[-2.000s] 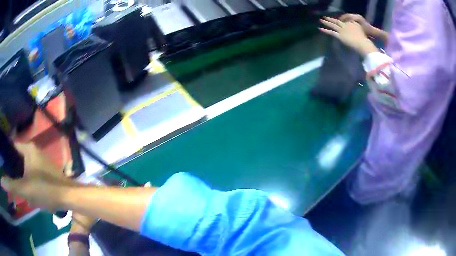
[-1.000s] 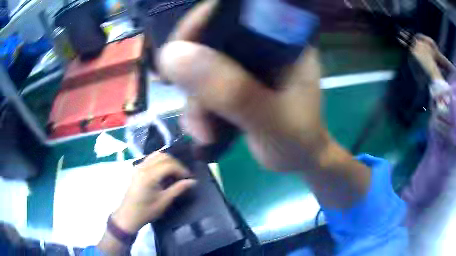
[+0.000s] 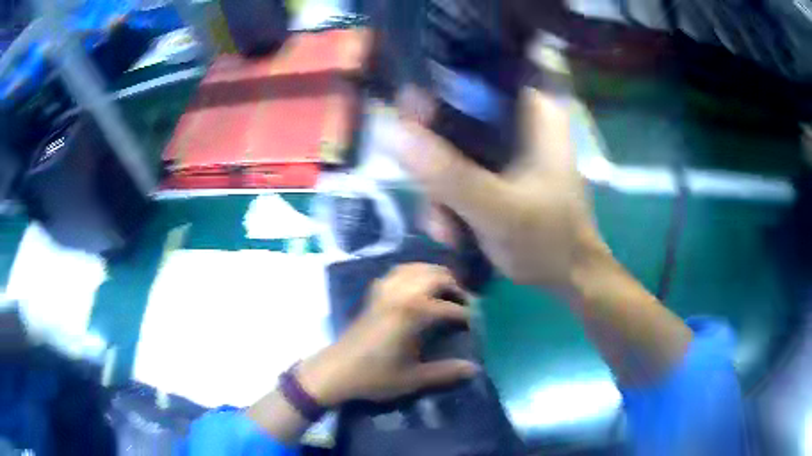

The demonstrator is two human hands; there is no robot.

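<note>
A black housing [image 3: 392, 414] lies flat in front of me, its lower end cut off by the picture's bottom edge. My left hand [image 3: 405, 329] rests on its top face, thumb and fingers apart; whether a screw is in the fingertips is too blurred to tell. My right hand [image 3: 516, 196] is wrapped around the thick black electric screwdriver [image 3: 485, 116] with a pale label, held above the housing's far end. The screwdriver's tip is hidden or blurred.
A white-rimmed round container [image 3: 389, 223] sits beyond the housing, with crumpled white paper [image 3: 274, 219] on its left. A white sheet [image 3: 236, 325] lies left of the housing. Red-orange padded boards [image 3: 272, 111] are beyond. A black unit [image 3: 85, 191] stands left. A cable [image 3: 675, 232] hangs at right.
My right hand has come from the far left, bringing the screwdriver over the housing. My left hand stays on the housing. The view has turned, and the other person at the right has left it.
</note>
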